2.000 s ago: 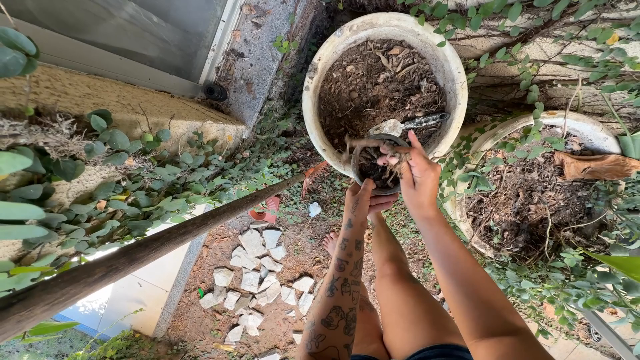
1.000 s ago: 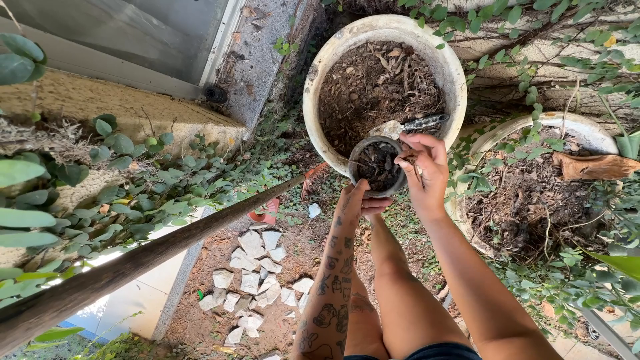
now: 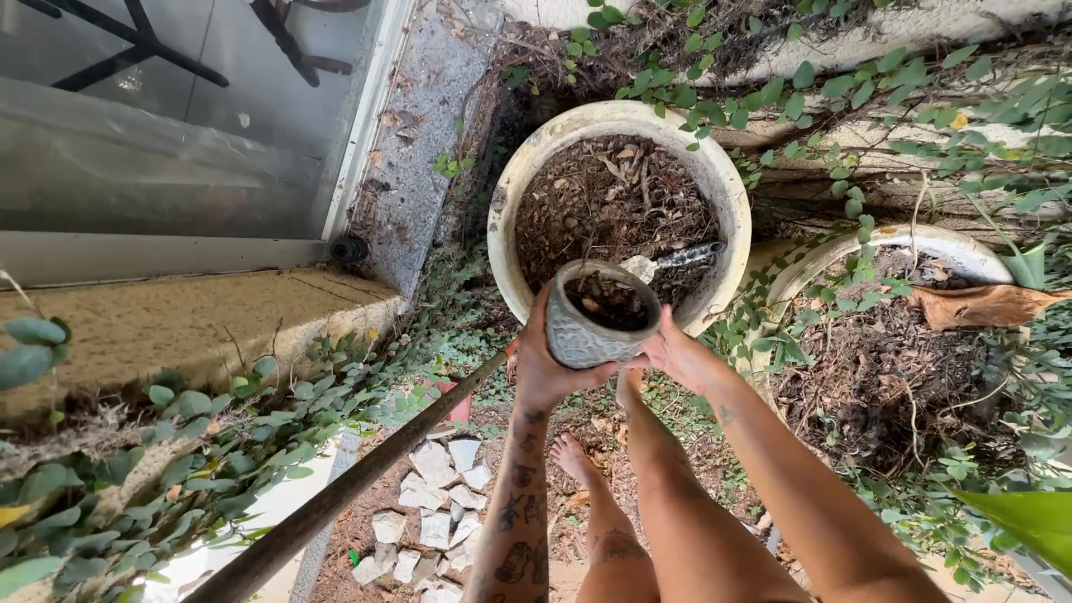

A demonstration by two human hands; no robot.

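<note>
A small grey textured plant pot (image 3: 590, 337) with dark soil and dry bits inside is held between both hands, tilted slightly so its patterned side shows. My left hand (image 3: 546, 364) wraps its left side and underside. The fingers of my right hand (image 3: 670, 347) rest against its lower right side. Just beyond is a large round cream planter (image 3: 733, 197) filled with soil, dry leaves and roots. A hand trowel (image 3: 670, 260) with a black-and-white handle lies on that soil, its blade partly hidden behind the small pot's rim.
A second large planter (image 3: 963, 243) with soil and a curled dry leaf (image 3: 980, 307) stands at right. A long wooden pole (image 3: 360, 486) slants across the lower left. Broken pale tile pieces (image 3: 434, 494) lie on the ground near my bare feet. Creeping vines cover the wall and ledge.
My right hand has gone from fingers at the small pot's mouth to its outer side. The pot's patterned side now shows. The view has shifted somewhat.
</note>
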